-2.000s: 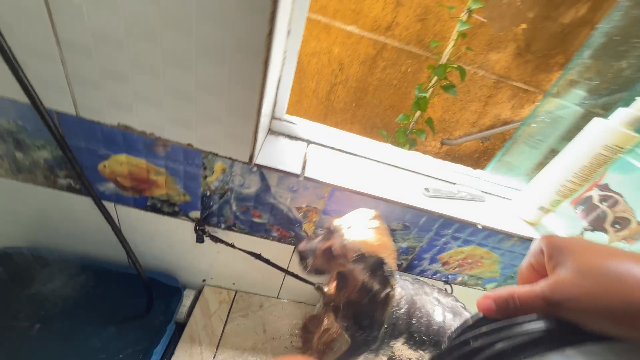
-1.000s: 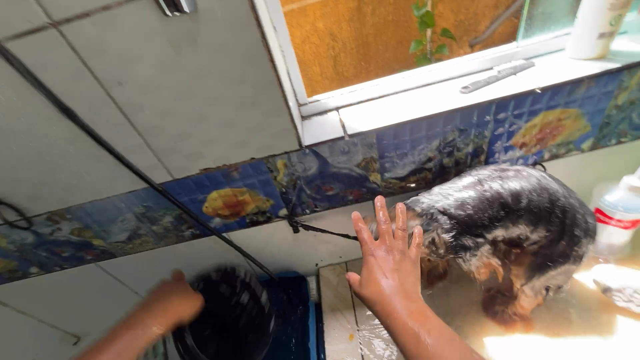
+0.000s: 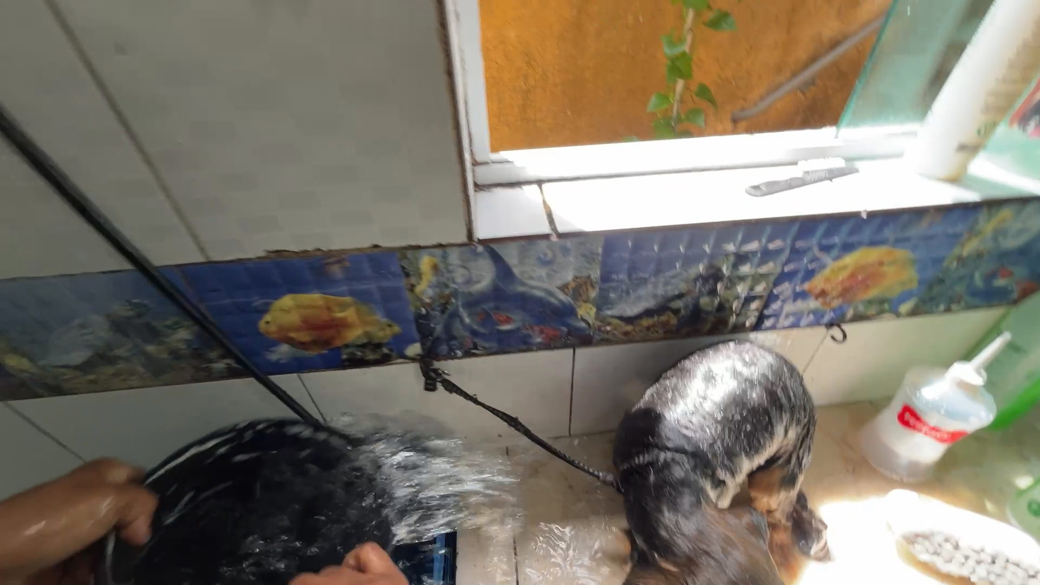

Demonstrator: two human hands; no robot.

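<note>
At the lower left, my left hand (image 3: 77,516) grips the rim of a black bucket (image 3: 252,512). Water (image 3: 451,479) splashes out over the bucket's right side onto the tiled surface. My right hand (image 3: 357,569) is at the bucket's near edge, mostly cut off by the frame, so its hold is hidden. A wet black and brown dog (image 3: 723,414) stands right of the water with its head low. A black leash (image 3: 520,426) runs from the dog's neck to a fixing on the tiled wall.
A clear bottle with a nozzle (image 3: 926,422) and a pebbled white object (image 3: 963,544) are at the right. A grey brush (image 3: 800,177) and a white bottle (image 3: 967,97) rest on the windowsill. A black hose or cable (image 3: 146,268) crosses the left. Blue plastic (image 3: 435,561) shows below the bucket.
My right hand, spread in front of the dog a second ago, is now down by the bucket. The bucket is tipped, with water pouring out. The dog's head has turned down towards me.
</note>
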